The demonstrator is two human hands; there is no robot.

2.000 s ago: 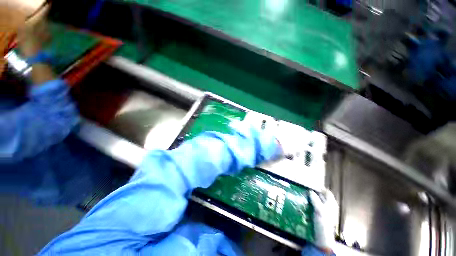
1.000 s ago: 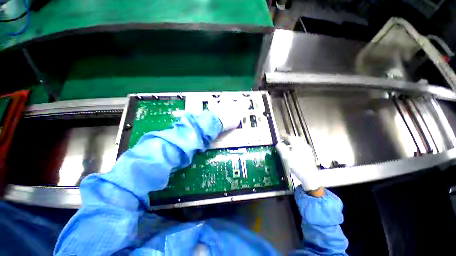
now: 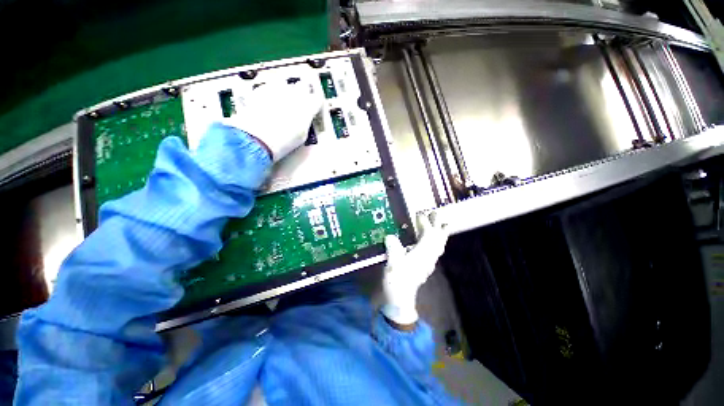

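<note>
A dark carrier fixture (image 3: 393, 184) with a light metal rim lies tilted in view across the conveyor. It holds a green printed circuit board (image 3: 274, 246). A white slotted cover plate (image 3: 210, 107) lies over the board's upper right part, with small dark and green parts showing in its openings. My left hand (image 3: 279, 119), white-gloved, lies on the cover plate; its fingertips are hard to make out, so its grip is unclear. My right hand (image 3: 411, 273), white-gloved, is at the carrier's near right corner, thumb and fingers apart, with the thumb at the rim.
Silver conveyor rails (image 3: 556, 170) run right from the carrier, with bright metal and crossbars (image 3: 433, 119) between them. A large black tote (image 3: 635, 277) stands below the near rail. A green-topped bench (image 3: 198, 47) is beyond the carrier. Dark roller-like parts sit beside the near rail.
The view has turned and moved closer, so the carrier appears further left and higher. My left hand stays on the cover plate. My right hand has moved down to the carrier's near corner, fingers spread.
</note>
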